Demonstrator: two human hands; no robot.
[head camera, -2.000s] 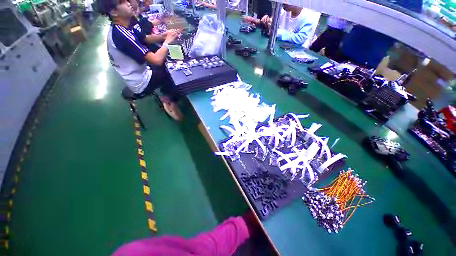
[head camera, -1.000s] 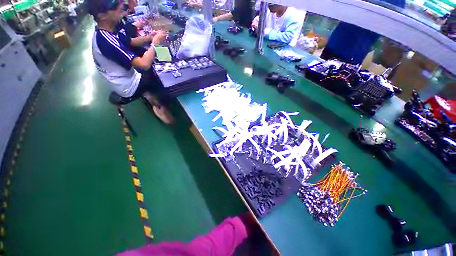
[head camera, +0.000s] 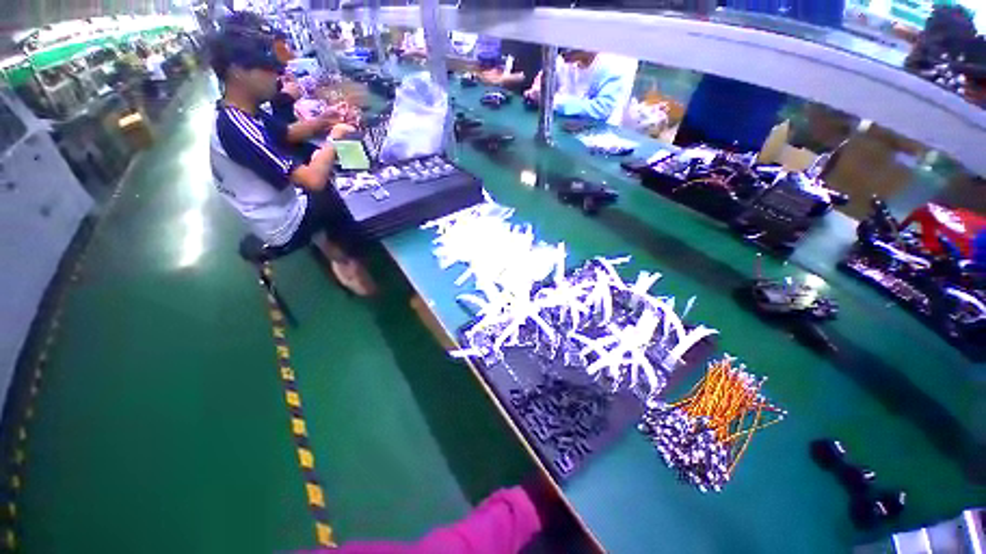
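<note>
White flex strips (head camera: 519, 284) lie in a long heap on the bench, partly on a black foam tray (head camera: 624, 413). Small black clips (head camera: 558, 417) are piled on the tray near the bench's front edge. A bundle of orange wires (head camera: 727, 398) with silver-black ends lies to the right. Round black housings (head camera: 854, 478) stand in a short row at the lower right. A magenta sleeve reaches in from the bottom edge; its cuff ends in a dark area by the bench edge and no hand shows. Neither of my hands can be seen.
A seated person (head camera: 260, 162) works at the bench's left side, beside stacked black trays (head camera: 411, 200). A clear plastic bag (head camera: 416, 121) stands behind them. Dark assemblies (head camera: 795, 297) lie along the bench. A metal fixture (head camera: 941, 538) shows at the lower right corner.
The view has shifted, so the bench things sit slightly further left and more of the background shows. The metal fixture has come into view at the lower right. The strips, clips and wires look unmoved.
</note>
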